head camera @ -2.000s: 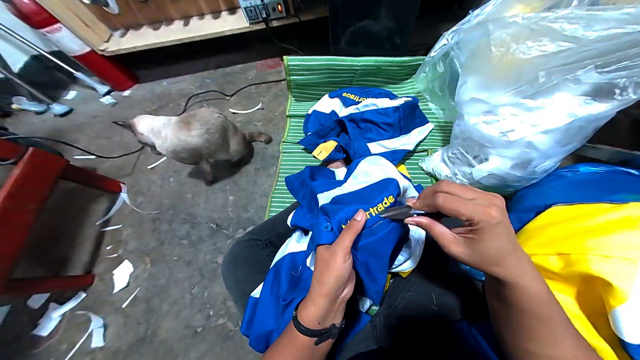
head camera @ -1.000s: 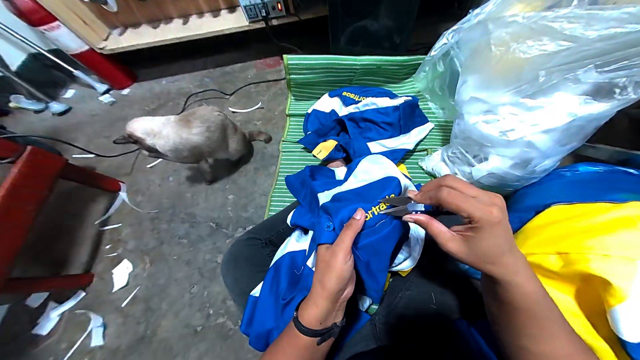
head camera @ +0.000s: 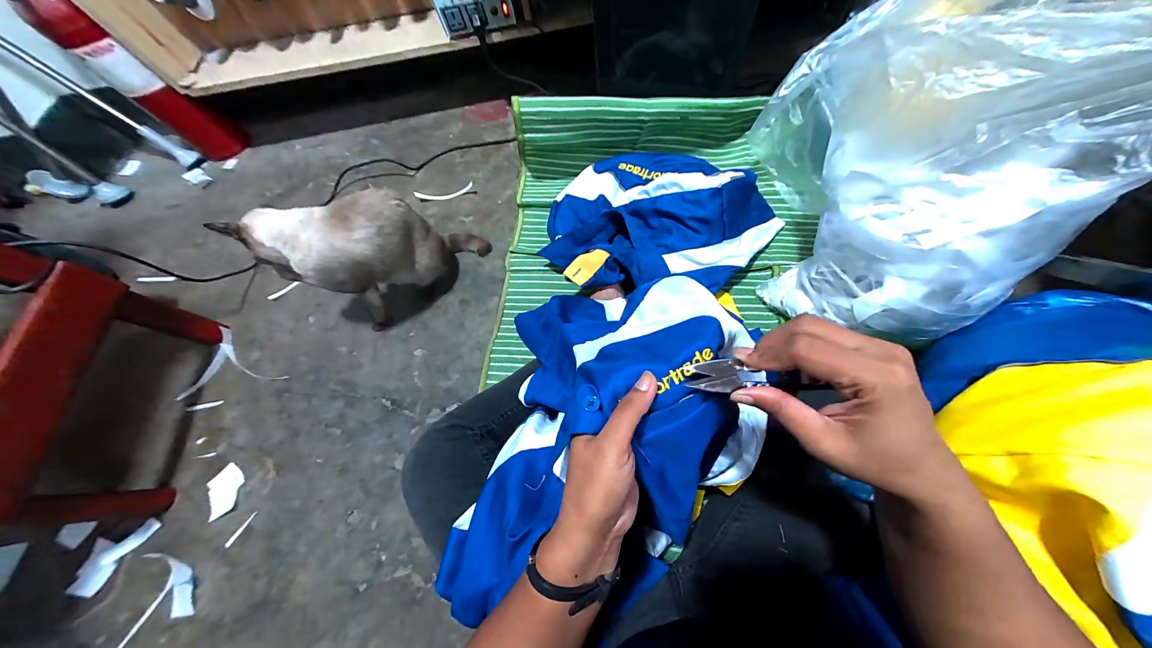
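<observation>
A blue and white garment with yellow embroidered lettering and a button lies across my lap. My left hand grips its fabric, the thumb on top beside the lettering. Between the thumb and fingers of my right hand are metal thread snips, their two blades apart and pointing left over the embroidery. The tips are at the lettering; whether they touch a thread I cannot tell. Beyond it, a second blue and white garment with a yellow patch rests on a green striped mat.
A clear plastic bag stands at the right, above yellow and blue fabric. On the concrete floor at the left are a cat, black cables, paper scraps and a red stool. A power outlet box is at the top.
The blades of the snips have come into clearer view over the lettering, apart now. The cat's head has shifted left since the oldest frame. My left hand has hardly moved.
</observation>
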